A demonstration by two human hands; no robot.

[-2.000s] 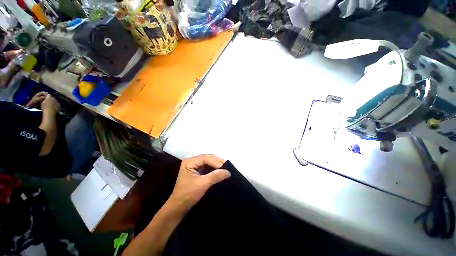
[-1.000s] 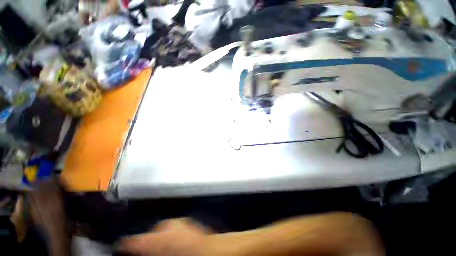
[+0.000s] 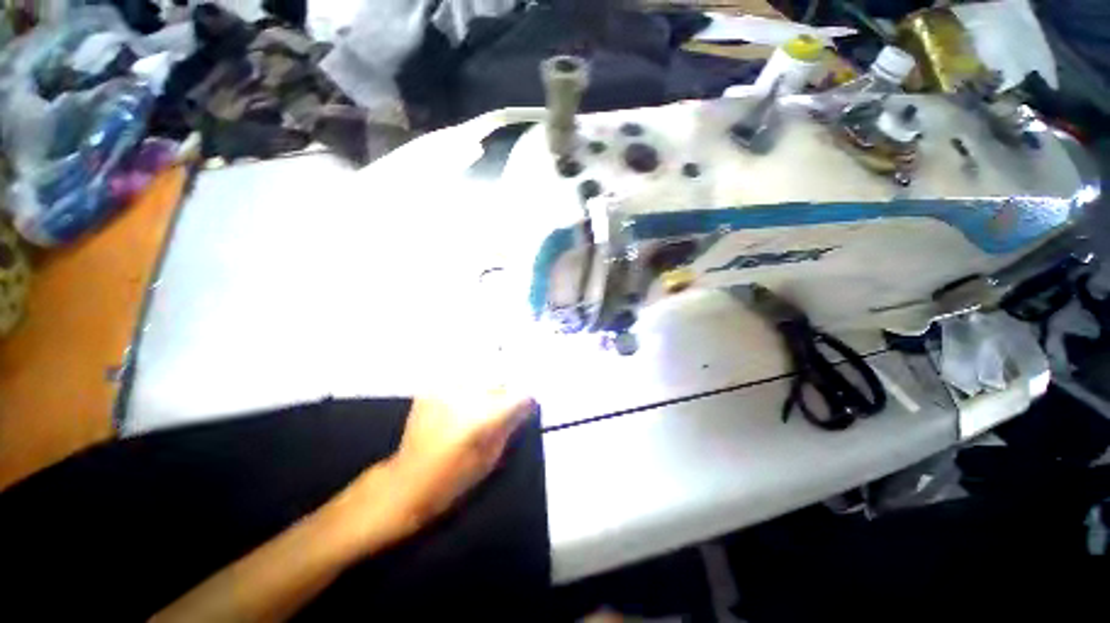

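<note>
A black garment piece (image 3: 475, 523) lies over the front left of the sewing table, its straight right border running down past the table's front edge. My left hand (image 3: 469, 444) reaches in from the lower left and holds the cloth at its upper right corner, below the needle area; the fingertips are washed out by glare. A small blurred bit of skin (image 3: 601, 617) at the bottom edge may be my right hand; its fingers are hidden. The white sewing machine (image 3: 791, 262) with a blue-teal stripe stands behind the cloth.
Black-handled shears (image 3: 834, 383) lie under the machine arm. An orange board (image 3: 73, 304) is at the left, with a plastic bag (image 3: 73, 158) beyond it. Dark cloth (image 3: 536, 61) is heaped behind. White tags (image 3: 974, 353) lie at the bed's right end.
The view has turned right toward the machine. The black cloth, earlier below the table edge, now lies on the tabletop. My left hand has moved with its corner to near the needle area.
</note>
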